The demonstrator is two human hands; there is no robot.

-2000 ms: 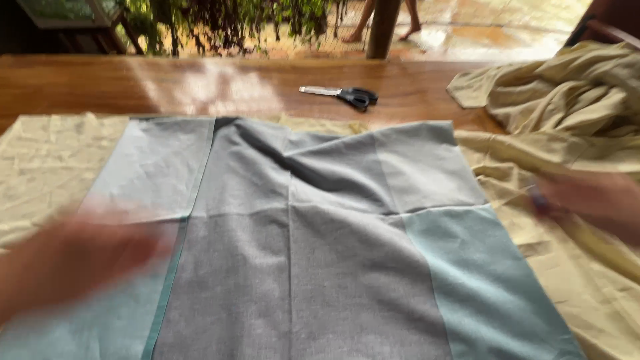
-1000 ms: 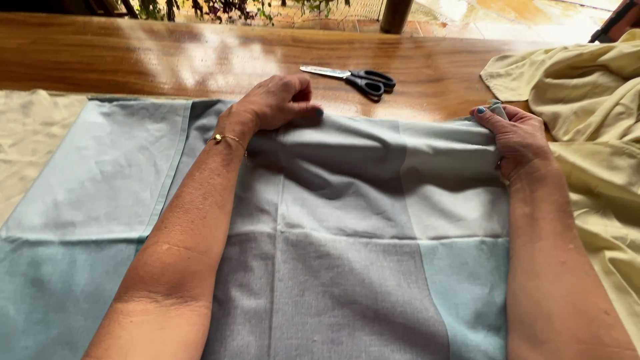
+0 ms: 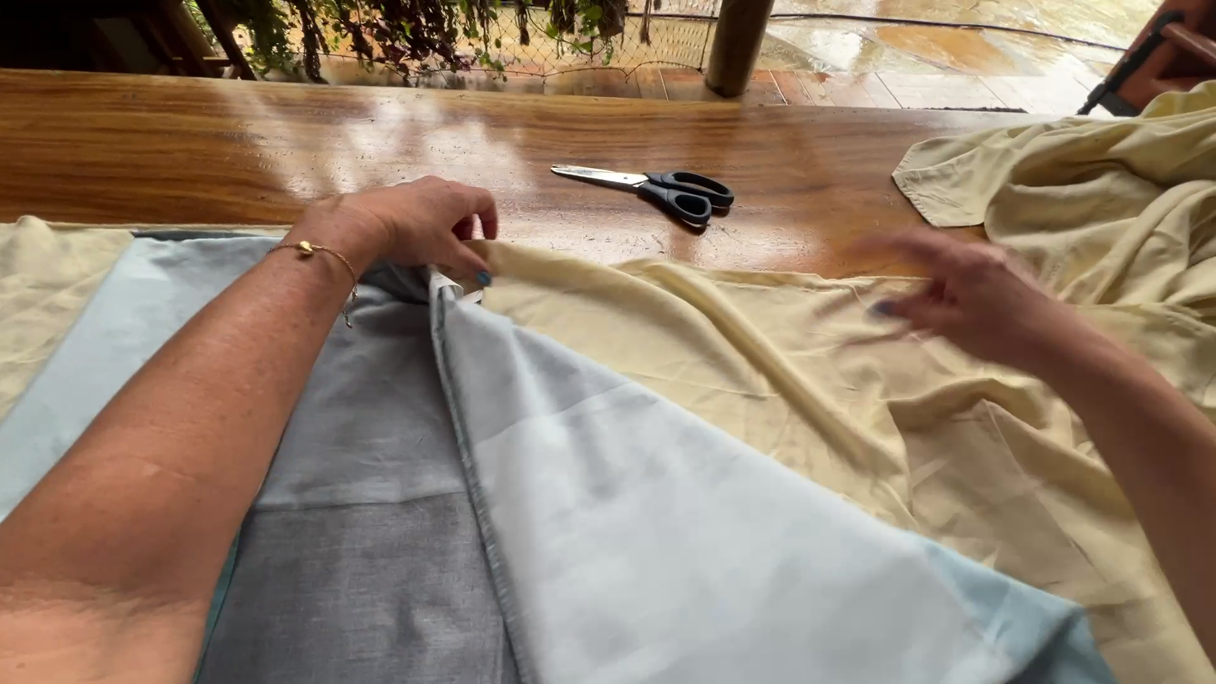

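Note:
My left hand (image 3: 432,228) is closed on the top edge of a grey and pale blue checked cloth (image 3: 380,408), near where the cloth folds over. The folded part shows its pale side and a dark hem running toward me. Yellow cloth (image 3: 608,304) lies underneath and shows along the right. My right hand (image 3: 959,294), blurred, is over the yellow cloth with its fingers apart and nothing in them. A pair of scissors (image 3: 655,185) with dark handles lies on the wooden table beyond the cloths.
The polished wooden table (image 3: 142,142) reflects light. A heap of yellow cloth (image 3: 1083,190) is at the right. Beyond the table are hanging plants (image 3: 408,38), a wooden post (image 3: 736,43) and part of a reddish chair (image 3: 1159,62).
The checked cloth's upper right corner, held by my right hand a second ago, is now folded over to the left, uncovering yellow cloth. My right hand has let it go.

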